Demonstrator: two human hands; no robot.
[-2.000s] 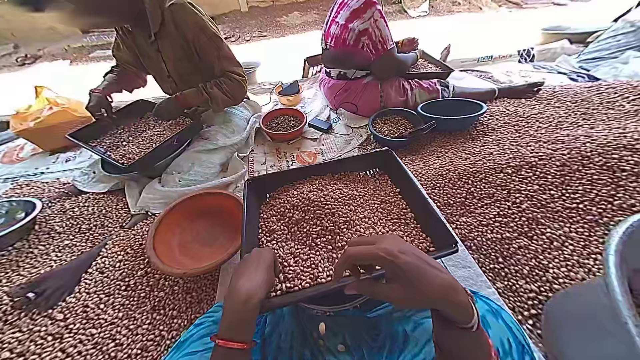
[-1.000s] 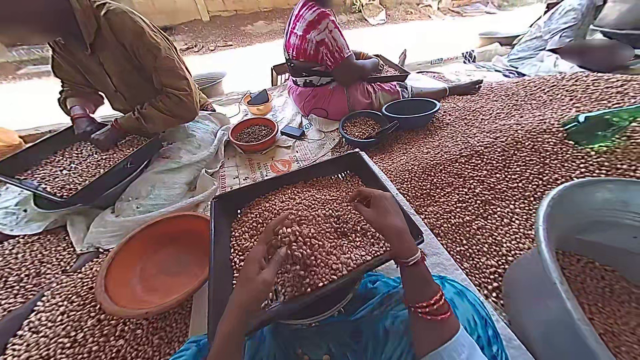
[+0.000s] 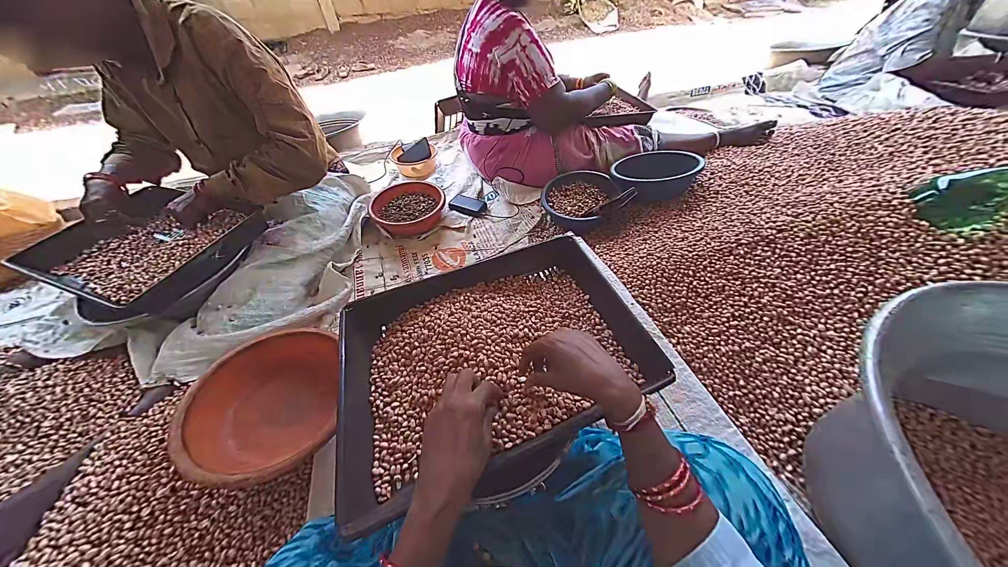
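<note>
A black plastic tray (image 3: 352, 409) full of shelled peanuts (image 3: 465, 331) rests over my lap, tilted in view. Inside it, my left hand (image 3: 461, 425) touches the nuts near the front edge, its fingers bent; whether it holds any cannot be made out. To its right, my right hand (image 3: 579, 370) is just over the nuts with curled fingers, a small pale piece near the fingertips. Red and white bangles circle the right wrist. Beneath the tray a metal rim partly shows above blue cloth (image 3: 583, 504).
An empty orange clay bowl (image 3: 256, 405) lies left of the tray. A large metal tub (image 3: 874, 409) stands at the right by heaped nuts (image 3: 787, 260). Beyond are a red bowl (image 3: 407, 228), blue basins (image 3: 657, 189) and co-workers with trays.
My left hand, raised with nuts about a second ago, is now lower among the nuts. My right hand has come down toward the tray's front. The co-worker at left has moved a hand apart from the other.
</note>
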